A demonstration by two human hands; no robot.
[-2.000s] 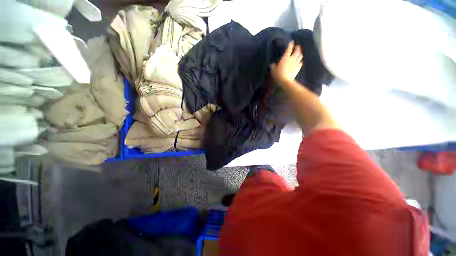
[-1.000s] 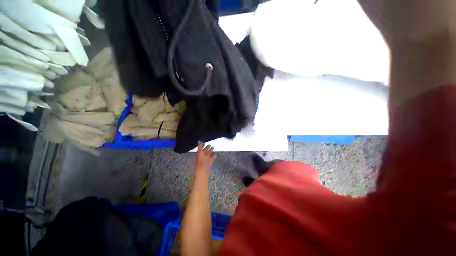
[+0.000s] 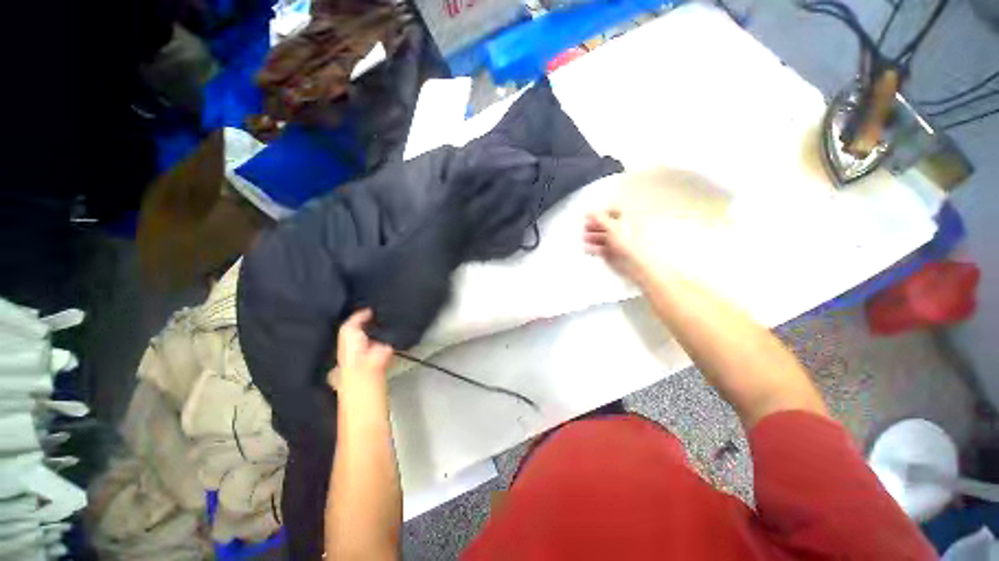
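A dark garment (image 3: 383,247) lies over the left part of the white padded board (image 3: 657,203) and hangs down past its left end. My left hand (image 3: 362,348) grips the garment near its lower edge. A thin black cord (image 3: 466,380) runs right from beside that hand over the white table cover (image 3: 548,373). My right hand (image 3: 613,239) is above the board, right of the garment, touching no cloth; it is slightly blurred, with fingers partly curled. The steam iron (image 3: 860,132) with its wooden handle rests at the table's right end.
Beige garments (image 3: 208,405) are piled at left, with white pieces (image 3: 33,416) beyond. Brown cloth (image 3: 340,60) and blue plastic (image 3: 548,44) lie behind the table. Black cables rise behind the iron. A red bag (image 3: 923,298) and a white round container (image 3: 915,466) are at right.
The view has turned, and the iron now shows. The garment, earlier raised close to the camera, now lies over the board. My left hand, earlier below the garment, now grips it. My right hand has come into view.
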